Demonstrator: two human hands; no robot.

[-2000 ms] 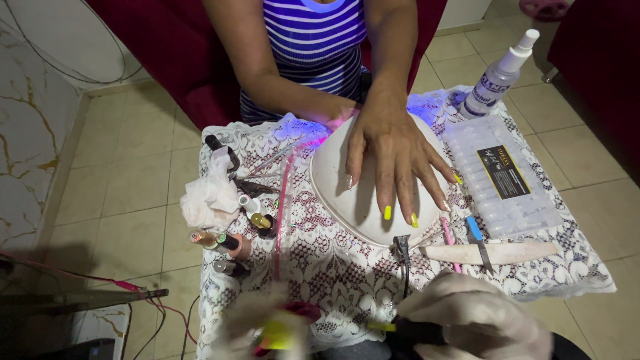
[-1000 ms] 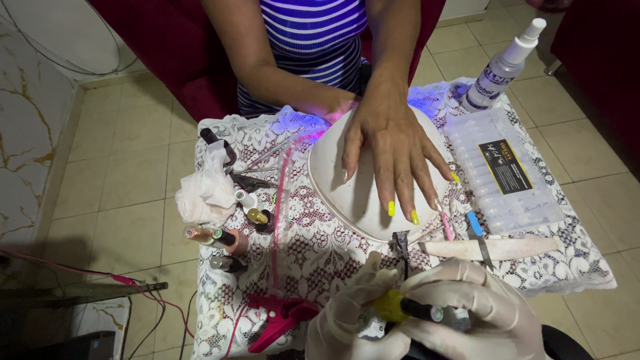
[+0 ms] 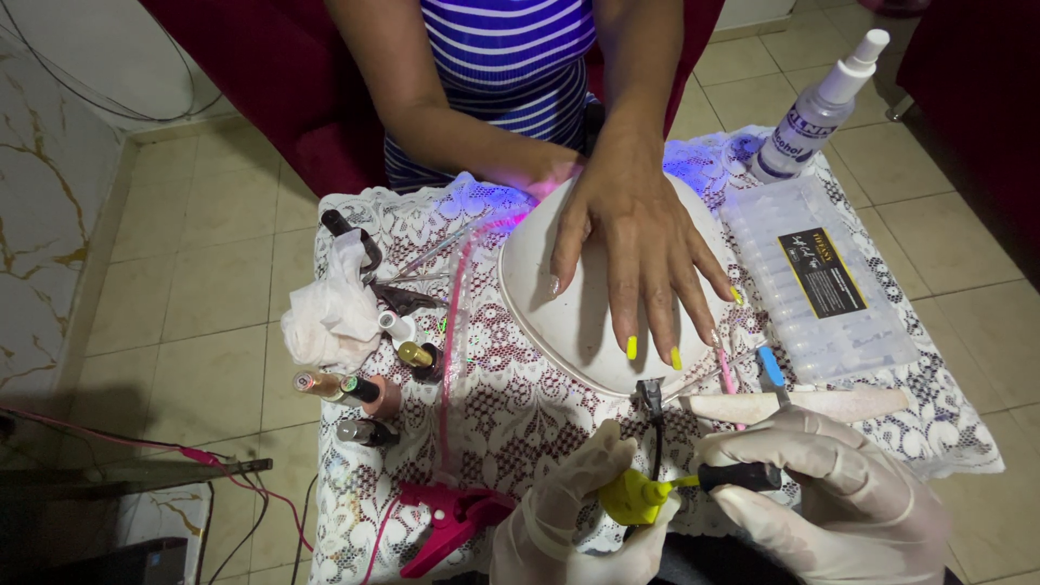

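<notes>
My gloved left hand (image 3: 577,520) holds a small yellow nail polish bottle (image 3: 634,496) tilted on its side, its neck toward the right. Between the fingers of my gloved right hand (image 3: 829,496) is a black brush cap (image 3: 741,477), with the yellow-coated brush (image 3: 684,482) at the bottle's mouth. Beyond my hands, another person's hand (image 3: 638,252) lies spread, palm down, on a white domed lamp (image 3: 552,325); several of its nails are bright yellow and the thumbnail is glittery. A blue-ended tool (image 3: 770,366) and a pale nail file (image 3: 853,404) lie just past my right hand.
Several polish bottles (image 3: 378,396) and crumpled white tissue (image 3: 333,313) stand at the left of the lace-covered table. A pink clamp (image 3: 459,520) is at its near edge. On the right are a clear case of nail tips (image 3: 812,276) and a spray bottle (image 3: 812,114).
A second ago the black cap was close against the yellow bottle; now it is drawn out to the right, with the brush showing. The other person's hand stays on the lamp.
</notes>
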